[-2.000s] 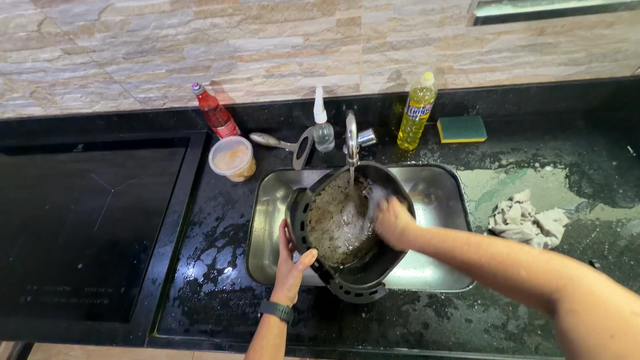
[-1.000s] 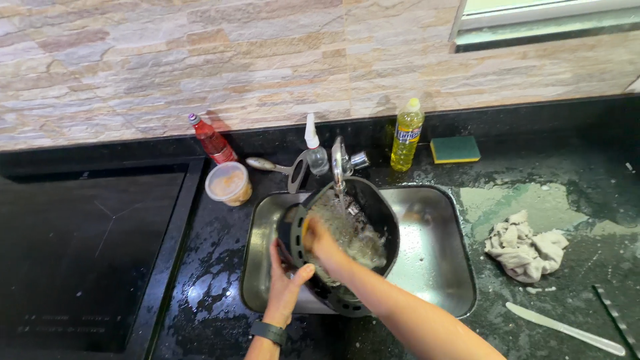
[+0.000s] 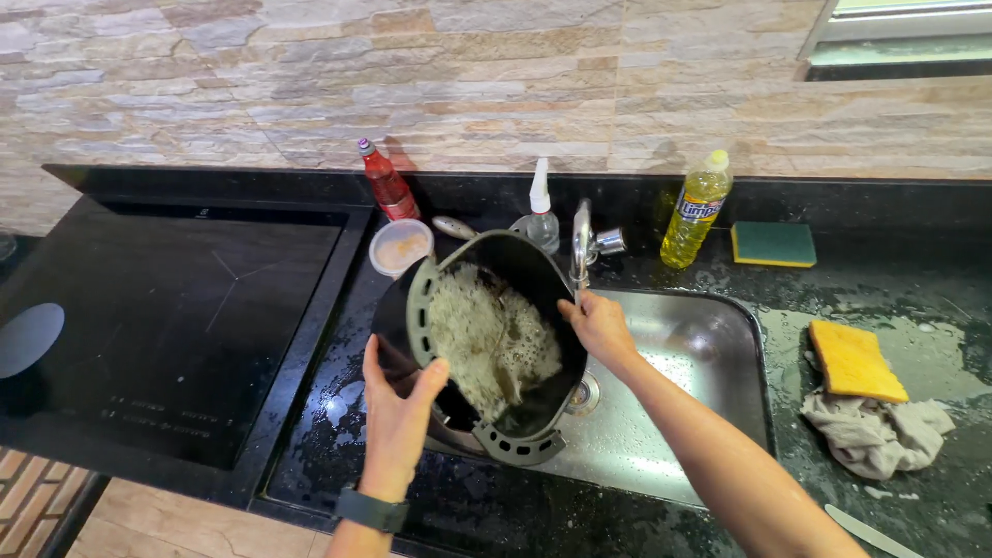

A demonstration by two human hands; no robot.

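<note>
A black air fryer basket (image 3: pixel 573 364) with slotted grey rim pieces is tilted over the left part of the stainless steel sink (image 3: pixel 697 333). Foamy, murky water (image 3: pixel 504 341) lies inside it. My left hand (image 3: pixel 399 418) grips the basket's left side, thumb at the slotted rim. On the right wall, just below the chrome faucet (image 3: pixel 581 240), my right hand (image 3: pixel 601 325) holds the basket's edge. The yellow sponge (image 3: pixel 856 360) rests against a crumpled grey cloth (image 3: pixel 880 438) right of the sink.
Behind the sink stand a red bottle (image 3: pixel 389 182), a plastic tub (image 3: pixel 401 246), a clear spray bottle (image 3: pixel 542 217), a yellow cleaner bottle (image 3: pixel 696 209) and a green-yellow sponge (image 3: pixel 773 242). A knife (image 3: pixel 868 531) lies at lower right. The black cooktop (image 3: pixel 170 325) is at left.
My right hand has left the basket's inside and now holds its right wall. The basket is lifted and tilted differently. A yellow sponge now lies at the cloth.
</note>
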